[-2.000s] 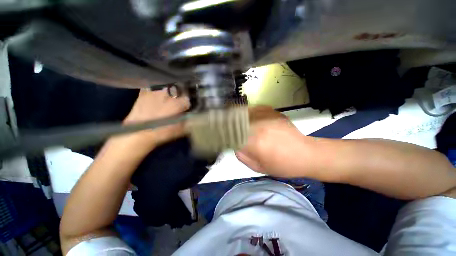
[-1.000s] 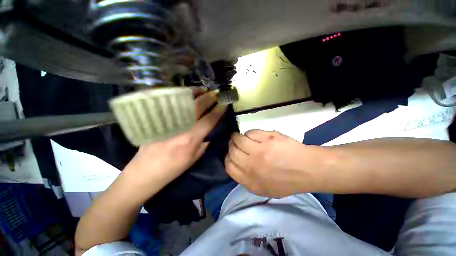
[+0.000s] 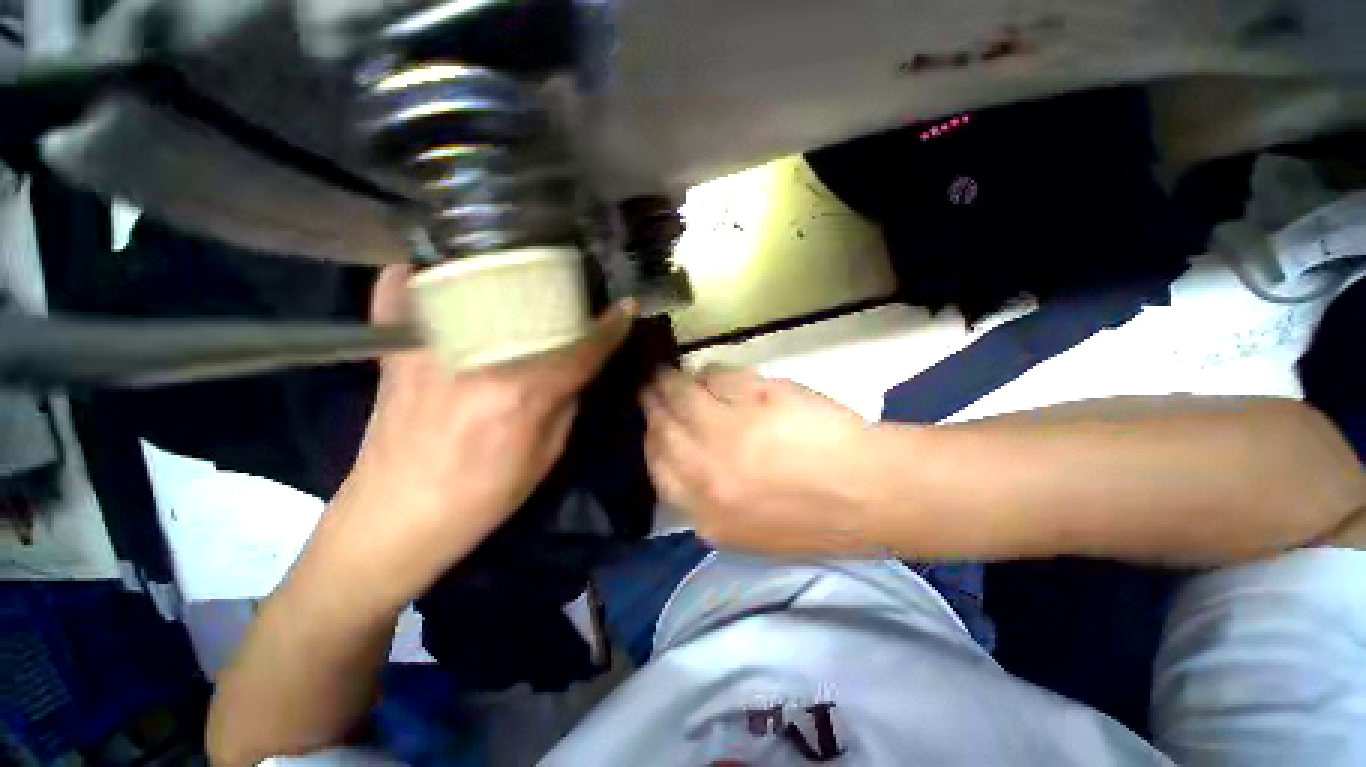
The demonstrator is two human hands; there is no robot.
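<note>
A black garment piece [image 3: 607,465] lies between my hands, below the needle area, and hangs down towards my lap. My left hand [image 3: 477,435] is on its left side, partly hidden behind the cream tension dial [image 3: 502,304]. My right hand [image 3: 749,457] is closed on its right edge with the fingertips pinched. The needle area is dark, and the needle tip cannot be made out. The yellowish needle plate [image 3: 779,247] shows to the right of it.
The sewing machine head [image 3: 839,75] fills the top. A grey bar [image 3: 210,352] crosses at left. Black cloth [image 3: 1034,195] with red lights lies under the arm. A dark strip [image 3: 1004,357] lies on the white table [image 3: 1184,360]. A blue crate [image 3: 75,644] stands lower left.
My left hand has drawn back from the needle area, down and left. My right hand has shifted slightly left and up, still on the cloth. The view has also moved a little.
</note>
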